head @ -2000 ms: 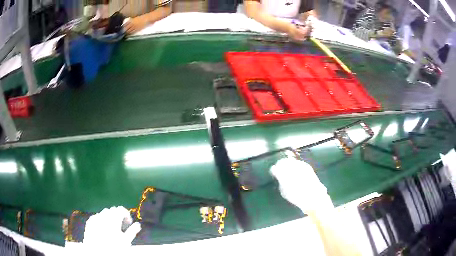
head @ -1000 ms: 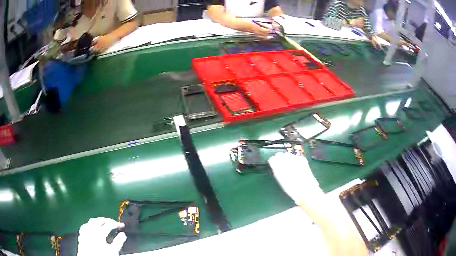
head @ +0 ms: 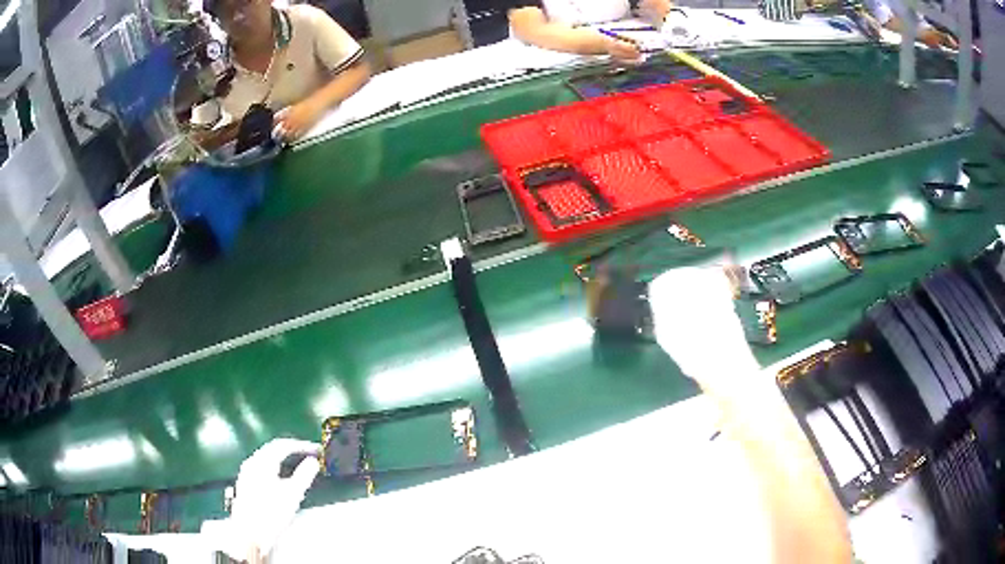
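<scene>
My left hand (head: pixel 268 485), in a white glove, has thumb and fingers at the left end of a black phone middle frame (head: pixel 406 438) with gold-orange ends, which lies on the near green belt (head: pixel 364 364). My right hand (head: pixel 696 320), in a white glove, is over a dark, blurred group of mid-frames (head: pixel 619 300) right of the black divider strip (head: pixel 485 350). Its fingers touch or hold them; glare and blur hide the grip. Several more mid-frames (head: pixel 807 269) lie in a row to the right.
A red compartment tray (head: pixel 661 154) lies across the line, a grey frame (head: pixel 490 209) beside it. Slotted black trays with packed frames stand at right (head: pixel 937 353) and lower left (head: pixel 44 540). A blue bin (head: pixel 215 198), a red sign (head: pixel 101 317) and seated people are on the far side.
The view has shifted. My left hand stays at the left frame's end. My right hand's frames, spread out flat before, are now a blurred, overlapping group farther up the belt.
</scene>
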